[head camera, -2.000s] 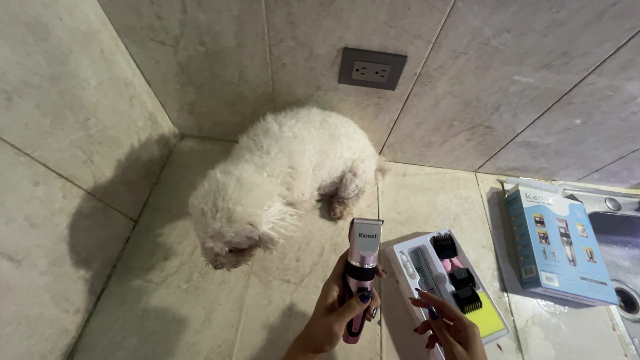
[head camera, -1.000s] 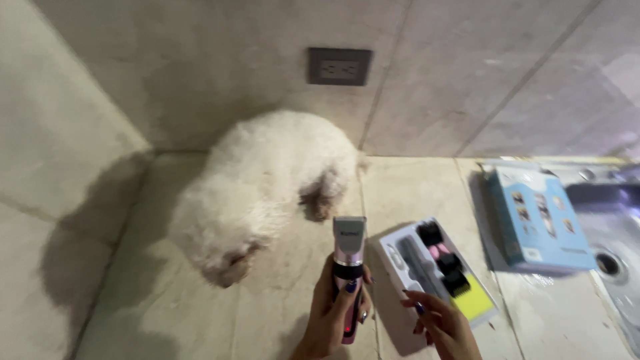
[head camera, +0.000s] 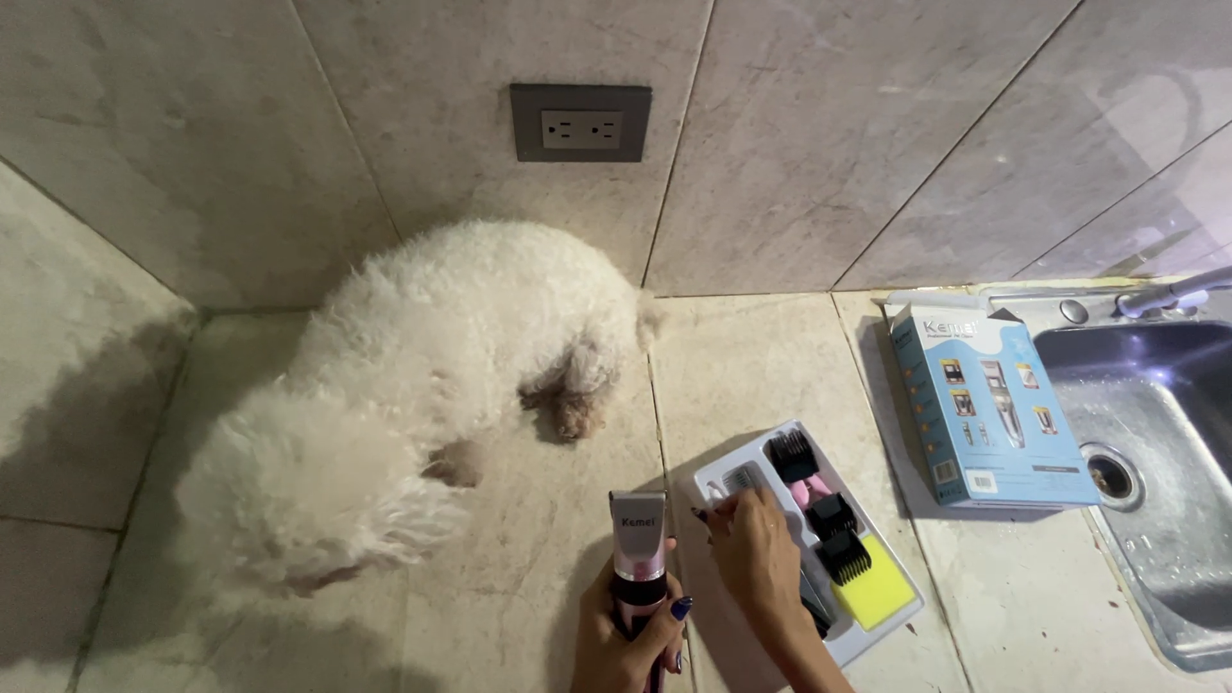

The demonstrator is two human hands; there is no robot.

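My left hand is wrapped around a pink and silver Kemei pet clipper, its blade end up. Over the left part of a white plastic tray is my right hand, fingers bent at a grey comb; whether they grip it cannot be told. The tray also holds several black guide combs, a pink item, a yellow piece and a dark tool partly under my right wrist. A curly white dog is on the tiled counter to the left, head low.
A blue and white Kemei box stands at the right, beside a steel sink with a faucet. Tiled walls rise behind and left of the dog. A double power outlet is set in the back wall.
My right hand has moved up the tray to the grey comb. My left hand still holds the clipper; a red light on its handle a second ago is not visible now.
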